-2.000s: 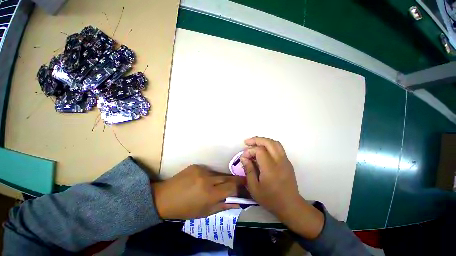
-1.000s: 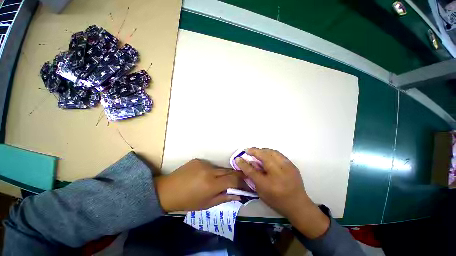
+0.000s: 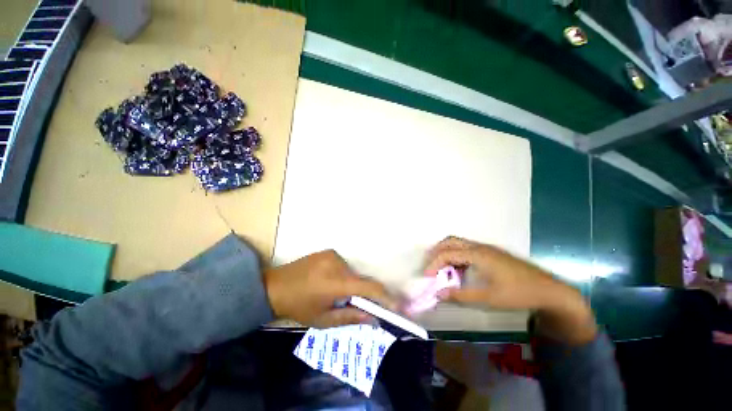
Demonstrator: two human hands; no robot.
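My right hand point(image 3: 494, 277) grips a pale pink housing point(image 3: 432, 290) over the front edge of the cream board point(image 3: 405, 181); hand and housing are blurred. The housing is tilted, with a dark opening near its right end. My left hand point(image 3: 325, 290) holds a narrow white piece with a dark side point(image 3: 389, 316), just left of and below the housing. Its fingers reach close to the housing; I cannot tell if they touch it. A white backing sheet with blue printing point(image 3: 347, 353) hangs below my left hand.
A glittery black module pile point(image 3: 189, 128) with thin wires lies on the tan board point(image 3: 160, 215). A teal strip point(image 3: 56, 255) is at the left front edge, a panel tray point(image 3: 32, 88) at far left, a grey container point(image 3: 120, 18) behind. A carton point(image 3: 668, 245) with pink items stands right.
My right hand has moved right with the housing and turned it. The white piece now shows more between my hands. The whole view has shifted, bringing more of the tray and carton into sight.
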